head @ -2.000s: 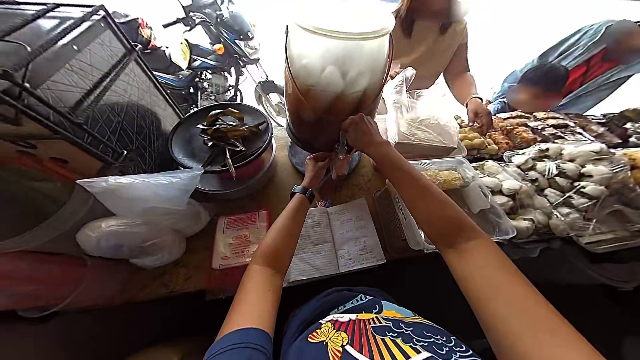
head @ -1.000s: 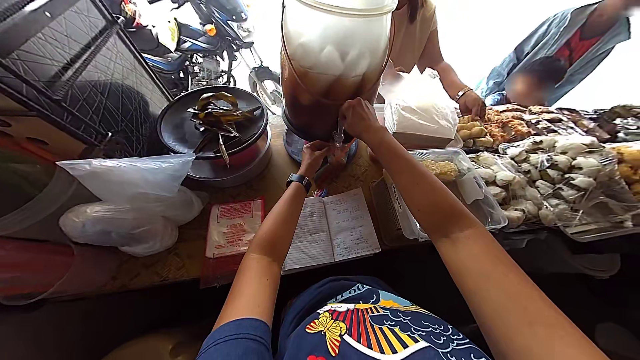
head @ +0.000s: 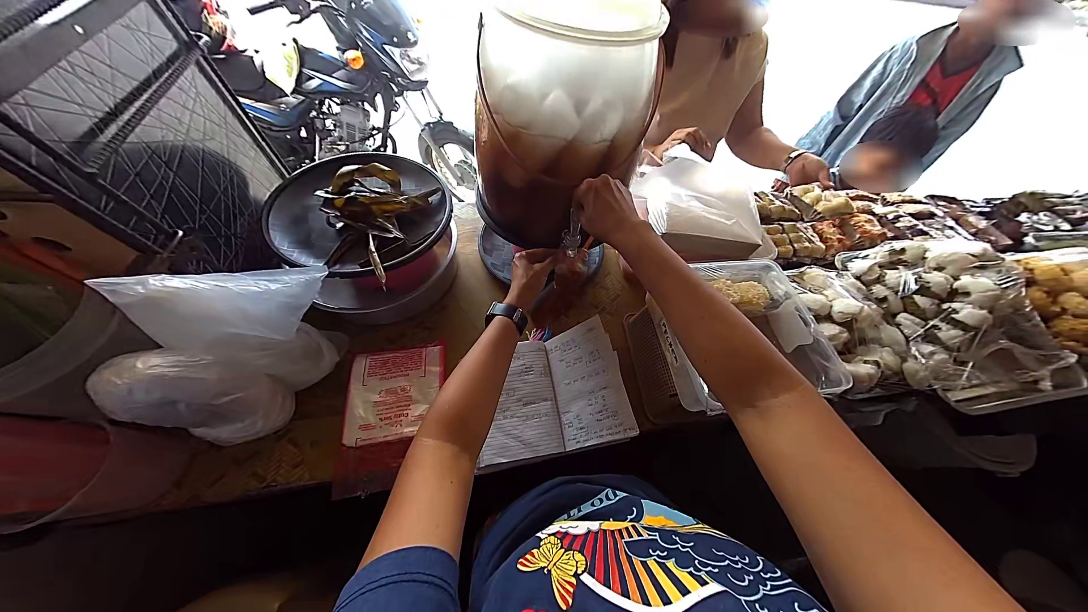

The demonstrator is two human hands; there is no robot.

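Note:
A large translucent drink dispenser (head: 565, 119) with a white lid stands ahead of me, dark brown liquid and pale chunks inside. At its base, my right hand (head: 605, 206) has its fingers closed on the dispenser's clear spout (head: 572, 239). My left hand (head: 532, 274), with a dark watch on the wrist, holds the edge of a small clear bag (head: 569, 276) under the spout; brown liquid shows in it. Below my hands lies an open notebook (head: 557, 391) with handwriting. Left of it is a red-and-white printed plastic packet (head: 393, 398).
Left are a black round tray with dried leaves (head: 357, 263), plastic bags (head: 195, 391) and a wire rack (head: 110, 102). Right are a white bag (head: 701, 208), a clear container (head: 765, 297) and wrapped food trays (head: 943, 314). A person's hand (head: 807, 170) reaches over the food; other people stand beyond.
The brown liquid shows more plainly in the small bag under the spout. The other person's hand has shifted slightly over the food. My hands stay at the spout.

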